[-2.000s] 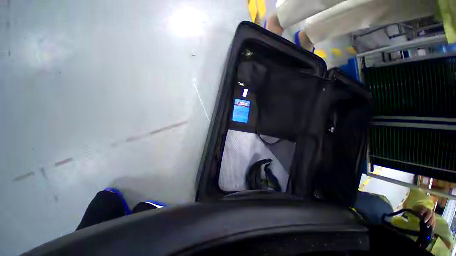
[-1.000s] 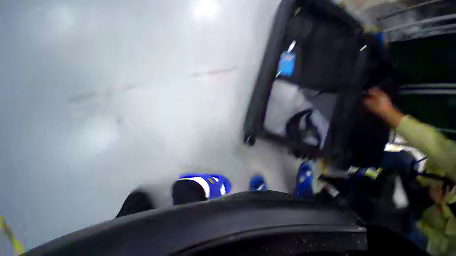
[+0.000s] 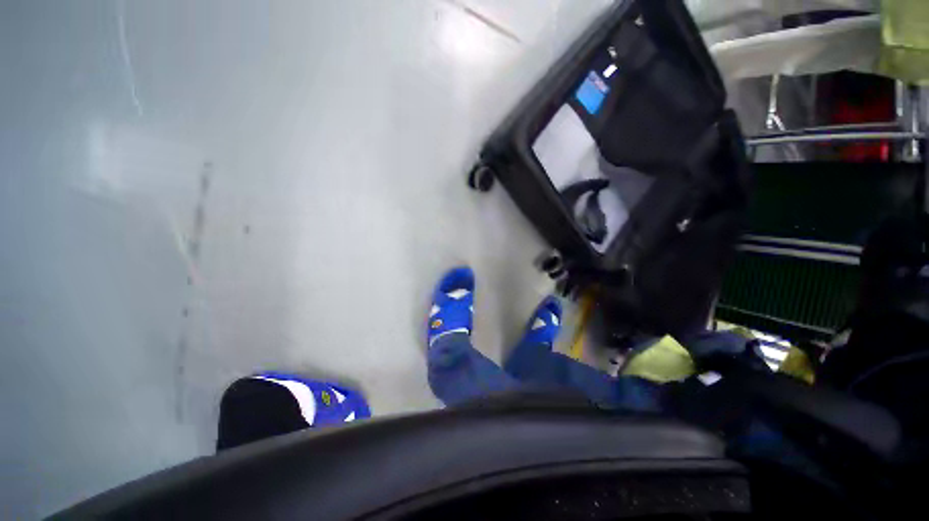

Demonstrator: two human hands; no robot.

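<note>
An open black case with small wheels lies at the upper right. Behind its mesh are a blue card, a small white tag and a pale grey-white panel. A dark curved object lies on the panel. Neither of my hands is in the picture. A smooth black curved edge covers the bottom of the view.
Glossy grey floor spreads left. My blue-white shoe is lower left. Another person's legs in blue trousers and blue shoes stand at centre. Racks of dark green ribbed panels are at right. Yellow-green clothing shows lower right.
The view has shifted and turned; the case appears tilted, its wheels now clear. The other person's legs now show at centre. The bare hand seen over the case is out of sight.
</note>
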